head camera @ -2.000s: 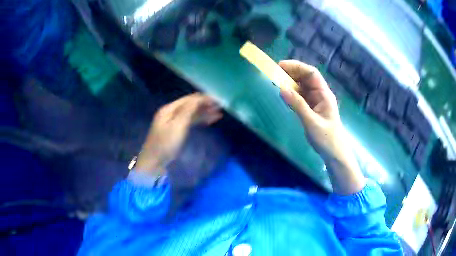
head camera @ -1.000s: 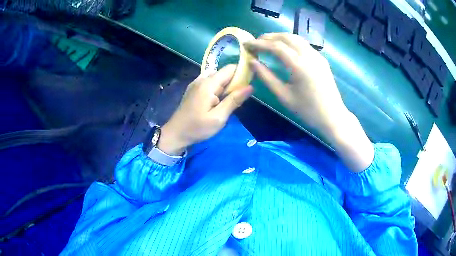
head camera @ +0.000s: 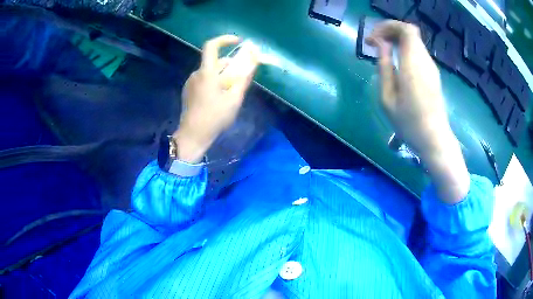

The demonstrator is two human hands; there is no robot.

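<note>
My left hand (head camera: 216, 96), with a watch at the wrist, is raised at the bench's front edge with fingers curled. Something thin and pale shows at its fingertips, but blur hides what it is. My right hand (head camera: 409, 76) is over the bench, its fingertips over a small rectangular piece with a black edge (head camera: 366, 51), partly covering it. Blur hides whether the fingers grip anything. A similar dark-edged piece (head camera: 328, 10) lies to its left. The yellow tape roll is not recognisable now.
Rows of black covers (head camera: 461, 44) lie at the back right of the green bench (head camera: 304, 87). A white sheet (head camera: 509, 216) with a yellow patch and a red stick is at the right. A dark thin tool (head camera: 490, 157) lies beside it. A small shiny object (head camera: 403, 146) is by my right wrist.
My hands have moved apart from the yellow tape roll they held together. My right hand has moved right to the dark-edged piece. My left hand has moved slightly left and up.
</note>
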